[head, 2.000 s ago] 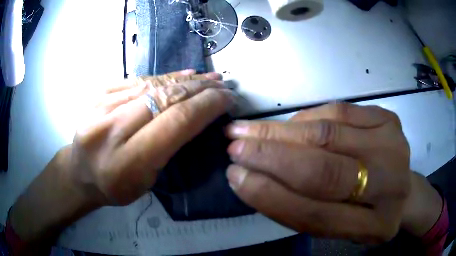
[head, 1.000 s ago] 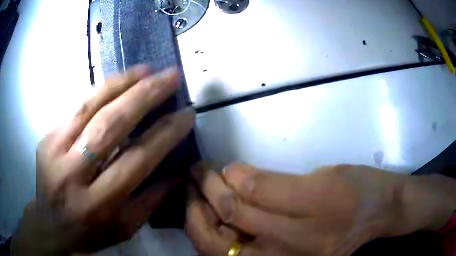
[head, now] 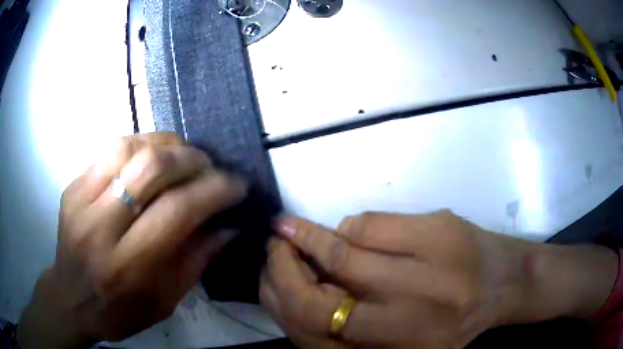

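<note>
A dark denim strip [head: 217, 82] runs from the top of the view down to both hands, with a pale stitch line near its left side and a greyer edge. My left hand [head: 136, 225], with a silver ring, has curled fingers gripping the lower part of the strip; the fingertips are blurred. My right hand [head: 382, 272], with a gold ring, pinches the strip's right edge near its lower end. The strip's dark lower end is partly hidden by both hands.
The needle plate [head: 263, 17] with loose pale thread is at the top, beside the strip. A round bed cover [head: 320, 5] is right of it. A yellow-handled tool [head: 594, 61] lies at far right. A dark seam [head: 423, 116] crosses the white table.
The strip first shifted left and the round plate moved toward the top edge. Since the last earlier frame, my left fingers have curled in and moved lower, uncovering more denim.
</note>
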